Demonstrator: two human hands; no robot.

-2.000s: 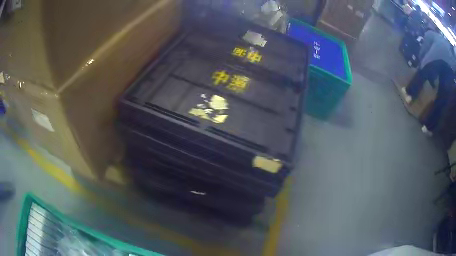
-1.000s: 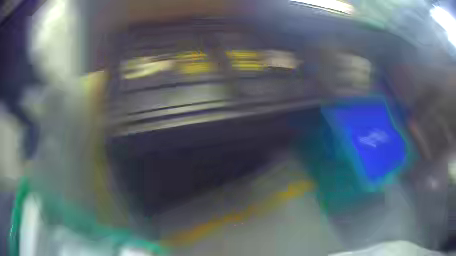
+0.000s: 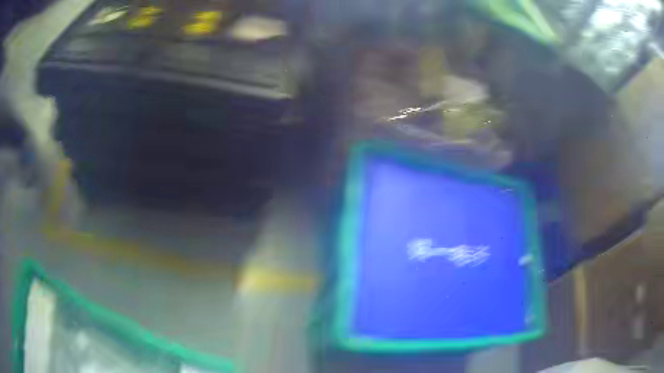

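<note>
A green tote (image 3: 120, 326) shows at the lower left, cut off by the picture's edge, with white and clear-wrapped contents, blurred. A second green tote (image 3: 351, 248) stands in front of me, right of centre. A flat blue sheet (image 3: 444, 291) with white characters covers its top. Neither my left hand nor my right hand is in view. Whether a hand holds the lower-left tote is hidden.
Black lidded crates (image 3: 160, 138) with yellow markings are stacked at the upper left. A yellow floor line (image 3: 160, 256) runs in front of them. A brown carton (image 3: 619, 291) lies at the right. Blurred wrapped items (image 3: 451, 116) are behind the blue-covered tote.
The view has moved forward and turned right. The blue-covered tote is now larger and nearer, and the black crates have shifted to the upper left. The lower-left tote keeps its place in the picture.
</note>
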